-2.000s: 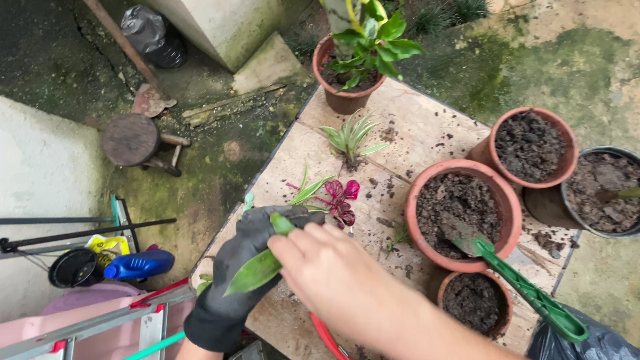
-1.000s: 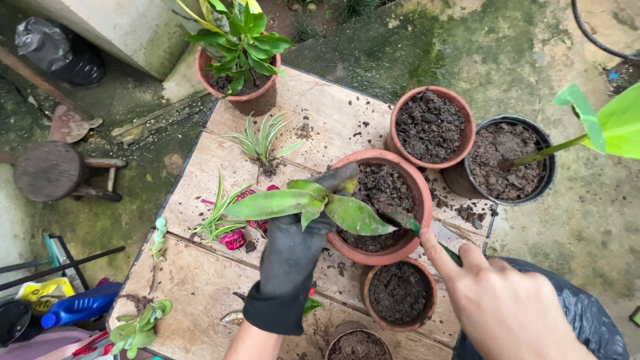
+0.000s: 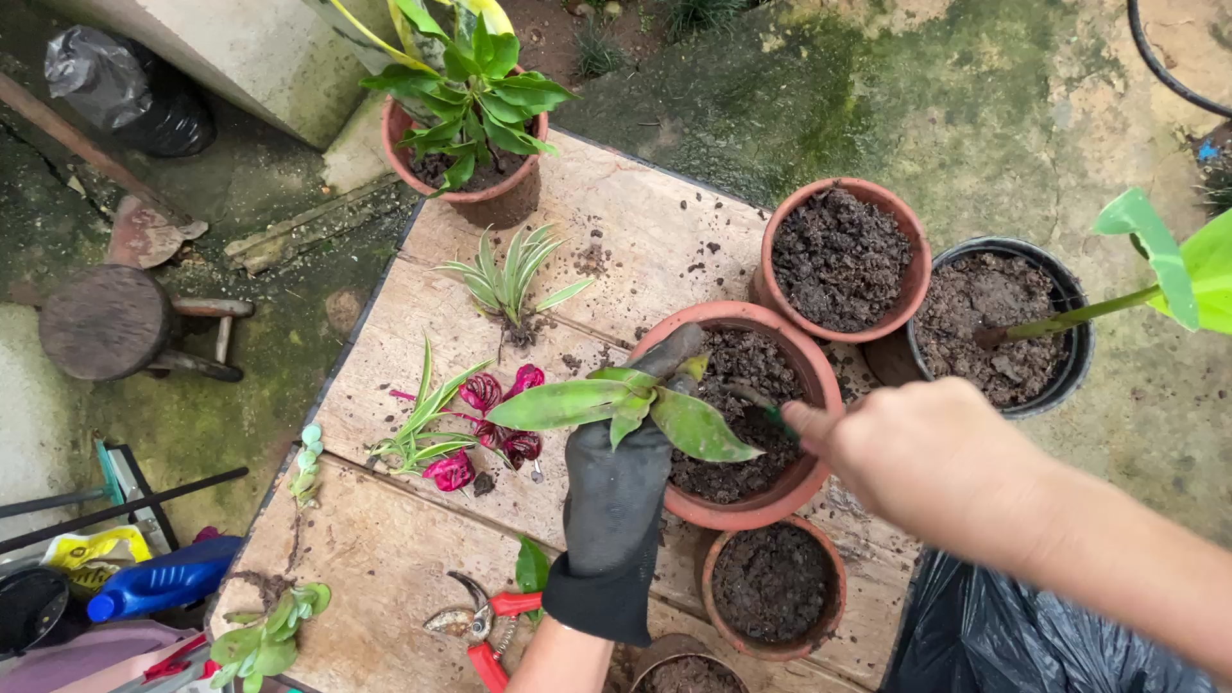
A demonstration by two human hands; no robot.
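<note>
My left hand (image 3: 621, 481), in a dark glove, holds a green leafy plant cutting (image 3: 568, 402) over the left side of the large terracotta pot (image 3: 818, 371). Dark soil (image 3: 741, 375) fills much of that pot. My bare right hand (image 3: 895, 452) grips the green handle of a hand trowel (image 3: 770, 409), whose blade is in the soil near the pot's middle; most of the handle is hidden by the fingers. Left of the glove lie a spider plant (image 3: 505, 279), a second striped-leaf cutting (image 3: 423, 423) and a purple-red leafed cutting (image 3: 500, 419).
Red-handled pruning shears (image 3: 491, 616) and succulent cuttings (image 3: 269, 640) lie on the tabletop (image 3: 385, 549). A soil-filled terracotta pot (image 3: 914, 226), a black pot (image 3: 1083, 366), a small pot (image 3: 837, 587) and a potted leafy plant (image 3: 472, 106) stand around. A black plastic bag (image 3: 1011, 635) is lower right.
Two seconds ago both hands were together on the cutting, and the trowel stood in the large pot. The right hand has since taken the trowel, and the left has carried the cutting to the pot.
</note>
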